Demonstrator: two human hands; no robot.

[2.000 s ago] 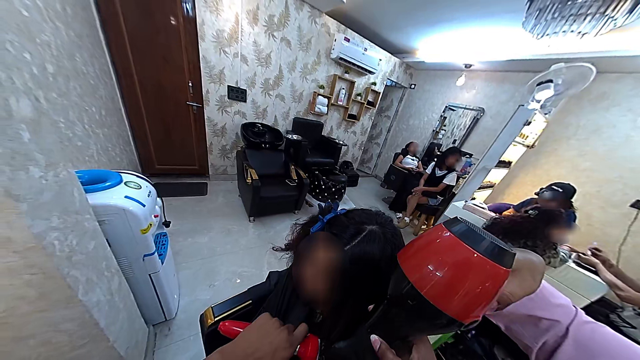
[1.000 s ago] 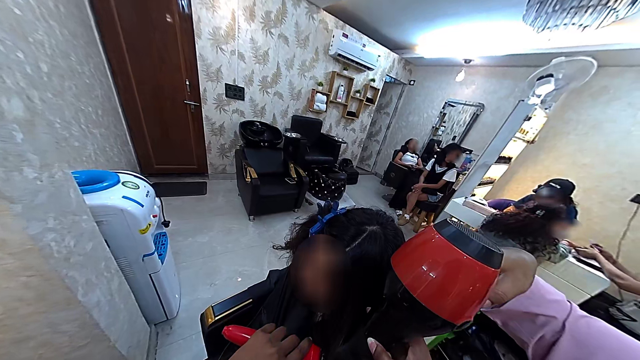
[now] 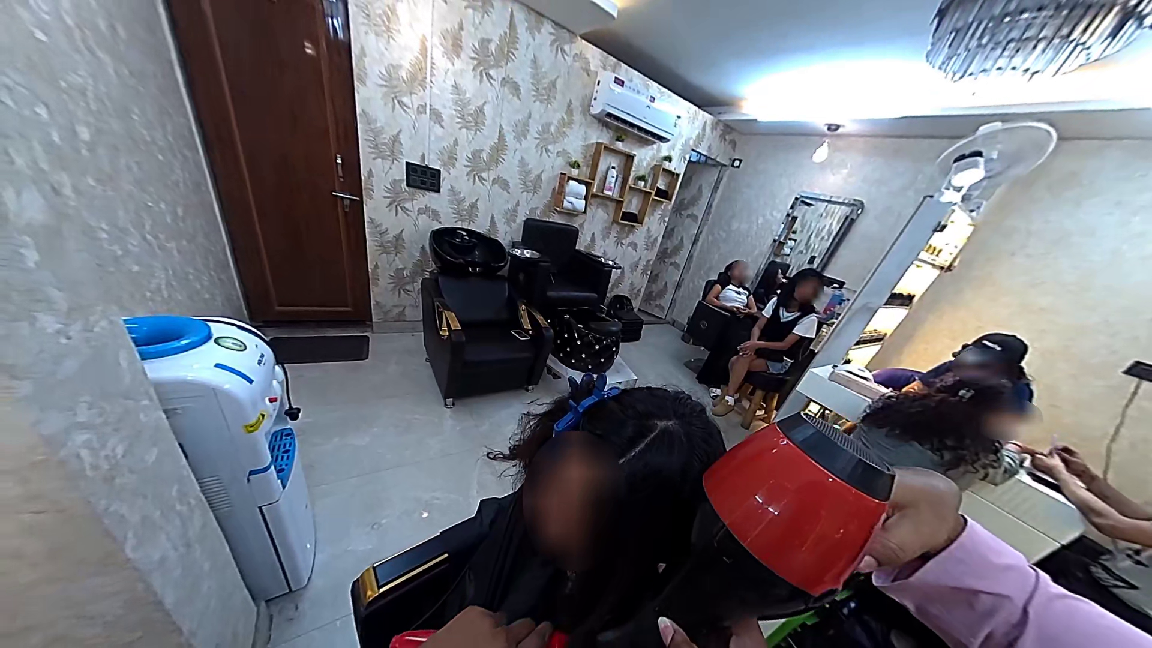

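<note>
At the bottom edge, my left hand (image 3: 493, 630) is closed round a red handle (image 3: 411, 638), its far end hidden. Fingers that look like my right hand (image 3: 697, 634) show under the dark hair (image 3: 670, 432) of a seated person in a black cape (image 3: 490, 549); what they hold is hidden. Blue clips (image 3: 583, 402) sit on top of the hair. A red and black hair dryer (image 3: 787, 504) points down and left at the hair, just above my right hand. A hand in a pink sleeve (image 3: 999, 585), apparently a co-worker's, grips it.
A water dispenser (image 3: 220, 432) stands at left, by the wall. Beyond the seated person are a black shampoo chair (image 3: 486, 315) and two seated people. At right, a person in a cap (image 3: 994, 351) bends over a curly-haired person beside a white counter (image 3: 1026, 504).
My left hand and the red handle have sunk lower in the view. The hair dryer remains beside the hair, held by the pink-sleeved hand.
</note>
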